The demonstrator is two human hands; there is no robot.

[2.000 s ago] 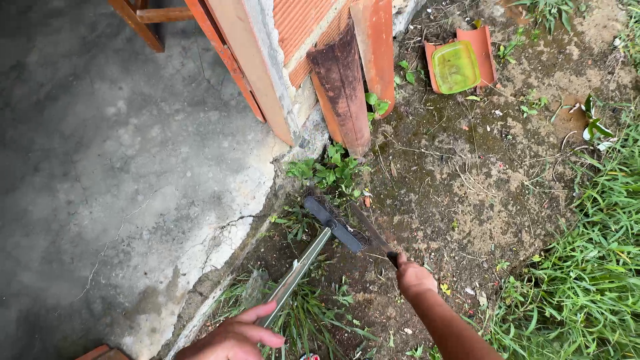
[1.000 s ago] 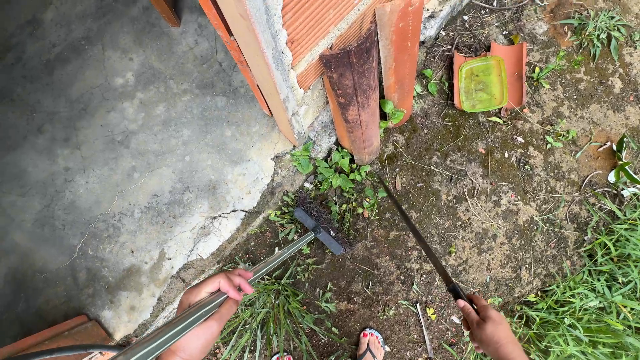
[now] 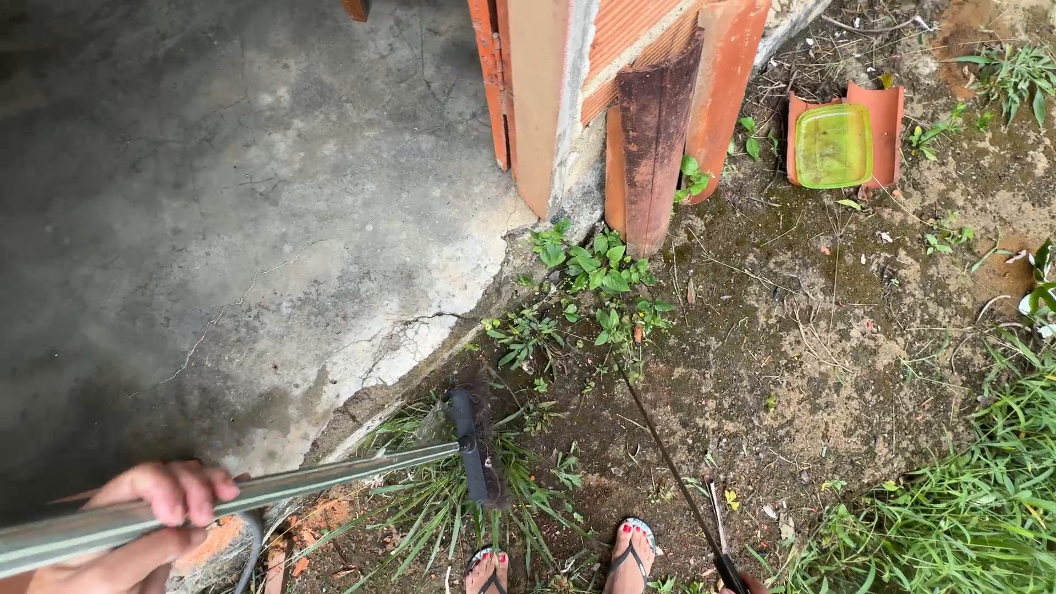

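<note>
At the lower left, my left hand (image 3: 153,520) is closed around the striped handle of a broom (image 3: 346,472). The broom's dark bristled head (image 3: 474,450) is over a grass tuft beside the concrete edge. My right hand (image 3: 747,584), mostly cut off at the bottom edge, grips the black handle of a machete (image 3: 672,474). The thin dark blade points up and left, its tip near leafy weeds (image 3: 606,268) at the foot of the wall. Two feet in flip-flops (image 3: 631,557) show at the bottom.
A cracked concrete floor (image 3: 330,206) fills the left. Curved clay roof tiles (image 3: 660,148) lean against the brick wall's end beside an orange door frame (image 3: 532,107). Farther right, a green plastic lid or tray (image 3: 833,146) lies on tiles. Tall grass (image 3: 965,495) grows at the lower right.
The broom head has moved from beside the weeds at the wall down and left to the grass tuft. My right hand has drawn the machete down toward the bottom edge.
</note>
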